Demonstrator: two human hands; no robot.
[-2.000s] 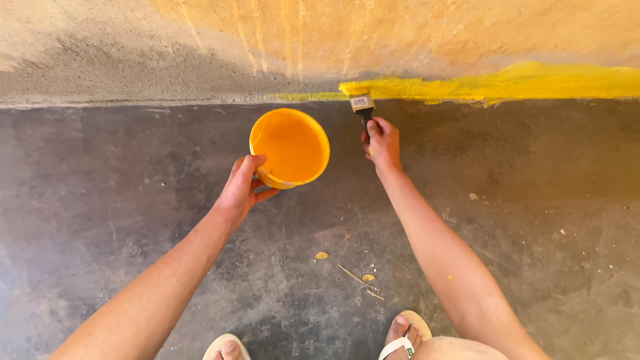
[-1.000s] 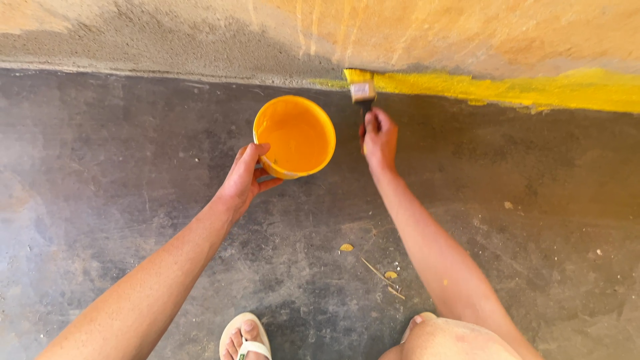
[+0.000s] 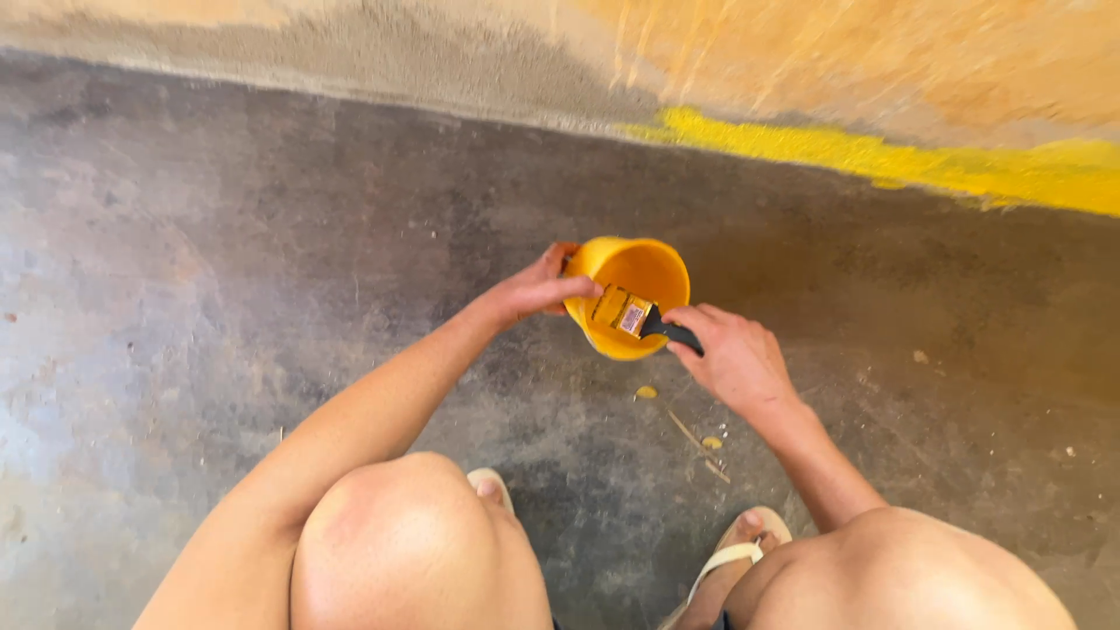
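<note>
My left hand [image 3: 547, 284] grips the left side of a yellow plastic bucket [image 3: 623, 347], its thumb over the rim. The bucket is tilted and has yellow-orange paint inside. In my right hand [image 3: 731, 354] is the black handle of a flat paintbrush [image 3: 637, 317]; the brush head is inside the bucket, with its bristles toward the left wall. A strip of bright yellow paint [image 3: 840, 157] runs along the foot of the wall at the right.
The rough plastered wall [image 3: 490, 61] meets a dark concrete floor [image 3: 262, 219] beyond the bucket. Small yellow leaves [image 3: 646, 392] and thin dry stalks [image 3: 687, 429] lie near my feet, which wear light flip-flops [image 3: 735, 553]. My bent knees are in the foreground.
My right hand has moved the brush from the foot of the wall into the bucket. The bucket, upright before, is now tilted. My knees have come into view as the view shifted.
</note>
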